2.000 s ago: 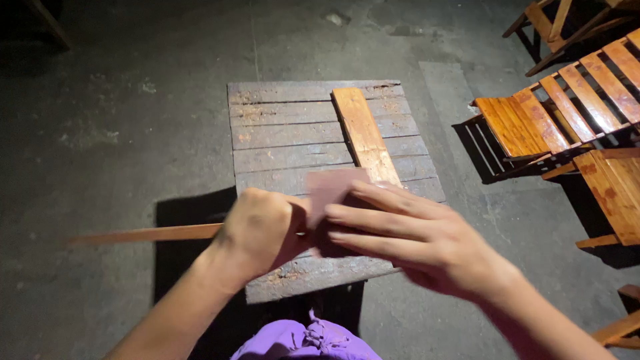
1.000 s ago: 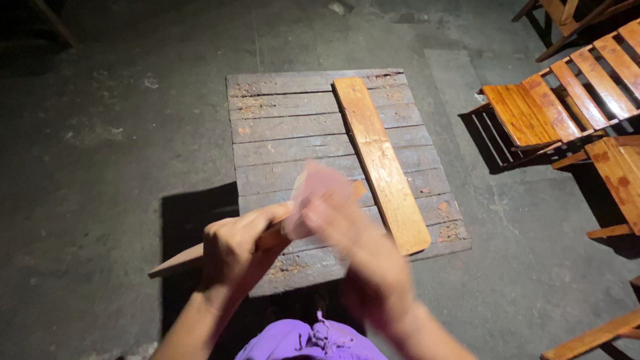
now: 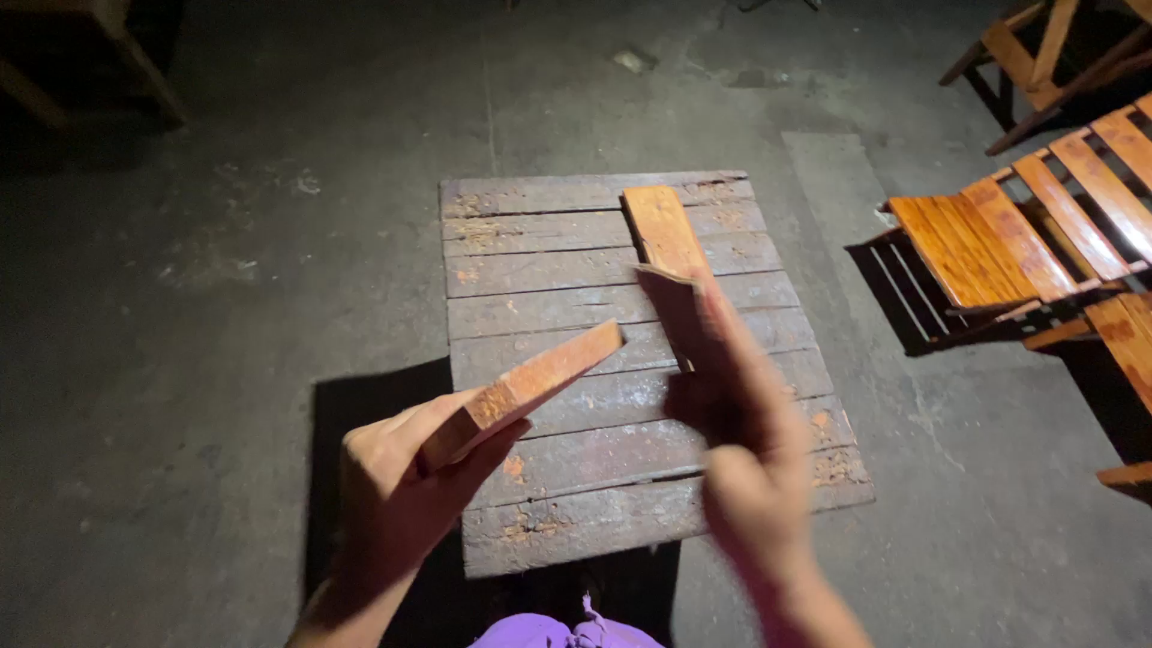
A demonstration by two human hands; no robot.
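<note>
My left hand (image 3: 405,468) grips a narrow wooden slat (image 3: 549,373), whose end points up and to the right above the slatted wooden table (image 3: 576,310). To its right, apart from the slat, my right hand (image 3: 760,441) holds a folded sheet of sandpaper (image 3: 679,315) against its fingers; the hand is blurred. A flat varnished board (image 3: 664,225) lies on the table's right half, its lower part hidden behind my right hand and the sheet.
Glossy slatted wooden furniture (image 3: 1035,238) stands on the concrete floor (image 3: 270,297) at the right. Another wooden frame (image 3: 1035,67) is at the upper right, and wooden legs (image 3: 148,72) show at the upper left. The table has rough, worn edges.
The sandpaper was at the slat between both hands; now my right hand holds it apart, to the right. The slat's end now points up and right over the table.
</note>
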